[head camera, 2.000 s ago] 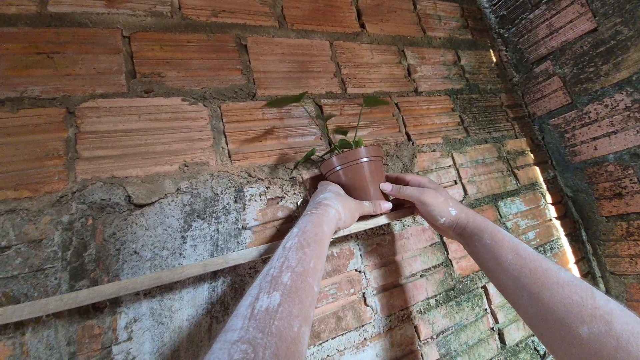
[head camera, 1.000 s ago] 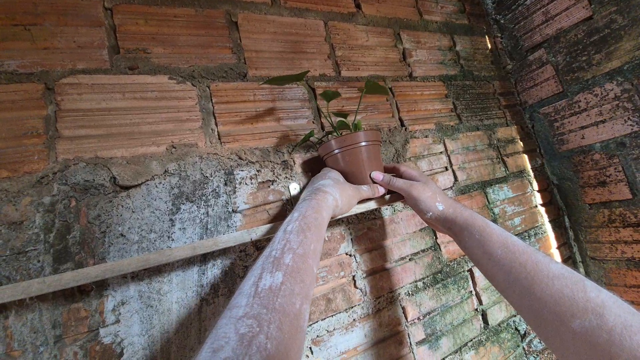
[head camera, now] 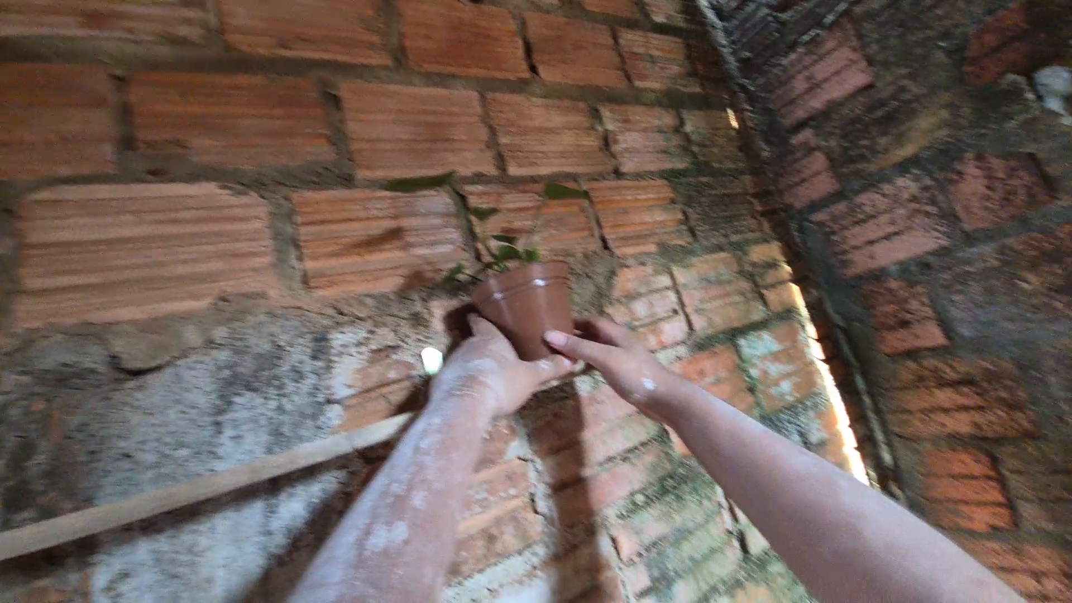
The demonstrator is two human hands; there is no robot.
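Note:
A brown plastic flower pot with a small green leafy plant stands tilted a little against the brick wall, at the middle of the view. My left hand holds the pot's lower left side, thumb across the front of its base. On the lower right, my right hand grips it with thumb and fingers. Pale smears cover my left forearm. Beneath the hands runs a thin wooden strip; its stretch under the pot is mostly hidden, so whether the pot rests on it I cannot tell.
A rough wall of ridged hollow clay bricks fills the background, with a patch of whitish old plaster at lower left. At right it meets a second brick wall, light showing through a gap at the corner. A small bright hole is left of the pot.
The view has tilted and shifted. Both hands stay on the pot, near the wall; no clear change in their hold shows.

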